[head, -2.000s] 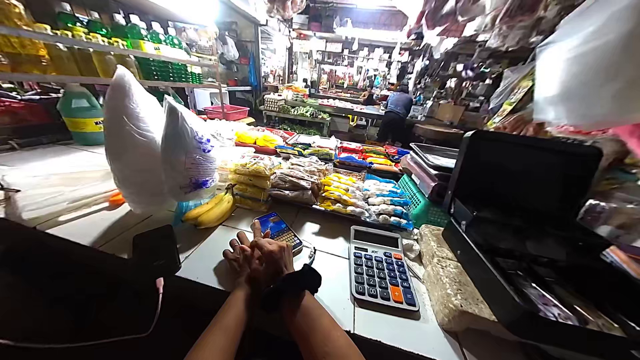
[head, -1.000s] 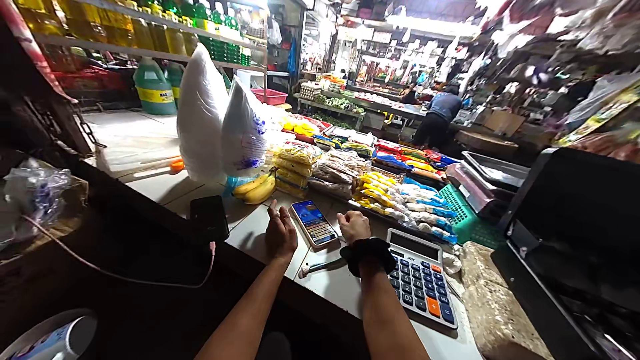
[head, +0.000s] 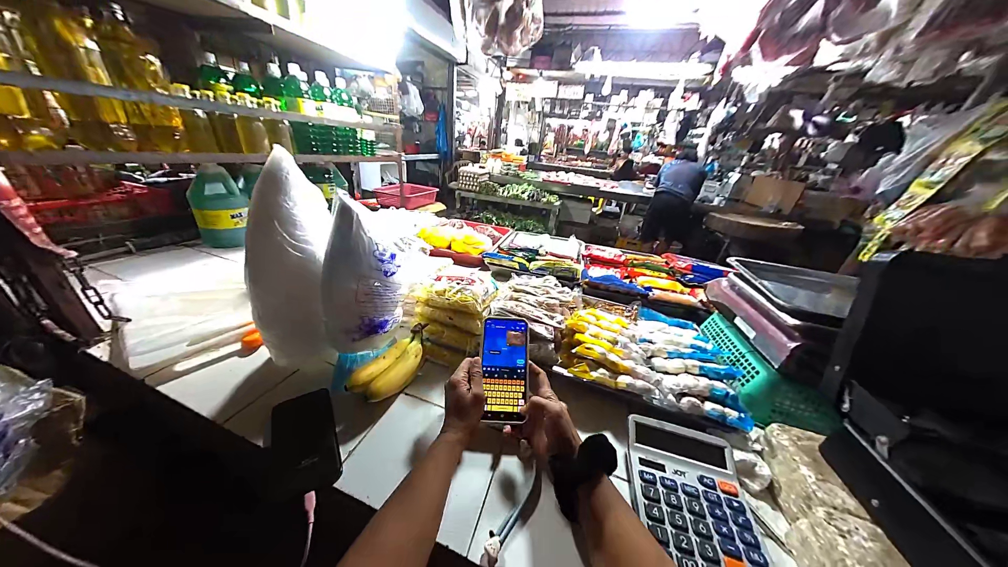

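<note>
A smartphone (head: 505,370) with a lit screen and on-screen keyboard is held upright over the white tiled counter. My left hand (head: 464,396) grips its left edge. On the other side, my right hand (head: 545,411) holds the lower right edge, thumb near the keyboard; a black band is around that wrist. Bananas (head: 387,368) lie to the left of the phone, beside two filled white plastic bags (head: 287,256). A large calculator (head: 693,492) rests at the right. A black device (head: 305,441) with a pink cable lies near the counter's edge.
Packs of goods in yellow and blue plastic (head: 650,358) lie behind the phone, beside a green plastic basket (head: 756,378). A black open case (head: 929,394) stands at the right. Shelves of bottles (head: 236,118) are at the left. A person (head: 676,193) bends over a far table.
The phone lay on the counter one second ago, with my hands apart on either side of it. Both hands now hold it raised.
</note>
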